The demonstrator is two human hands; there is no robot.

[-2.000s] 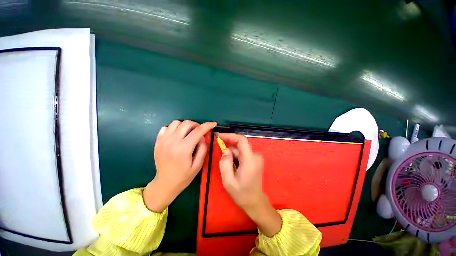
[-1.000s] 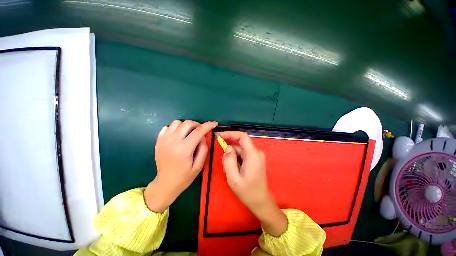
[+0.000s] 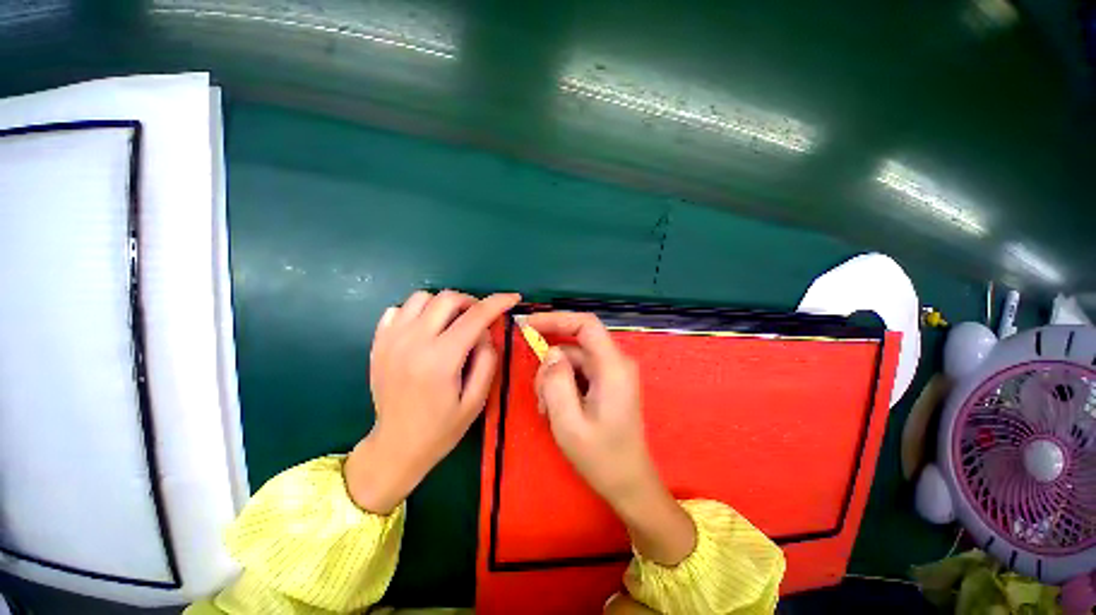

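Observation:
A thin black rectangular frame (image 3: 868, 415) lies on a red foam pad (image 3: 721, 451); its far side is thicker. A thin pale line runs along that side. My left hand (image 3: 430, 366) rests at the frame's far left corner, fingertips on the edge, palm down; whether it grips anything is hidden. My right hand (image 3: 591, 402) holds a small yellow cutter (image 3: 534, 340) between thumb and fingers, its tip at the same corner.
At left, another black frame (image 3: 136, 276) lies on white sheets (image 3: 192, 360). A white disc (image 3: 899, 300) sits beyond the pad's far right corner. A pink and white fan (image 3: 1043, 461) stands at right, with a brown disc (image 3: 923, 427) beside it.
Both hands stay at the far left corner. My right hand and the cutter have barely moved. Yellow-green cloth shows more below the fan at the lower right.

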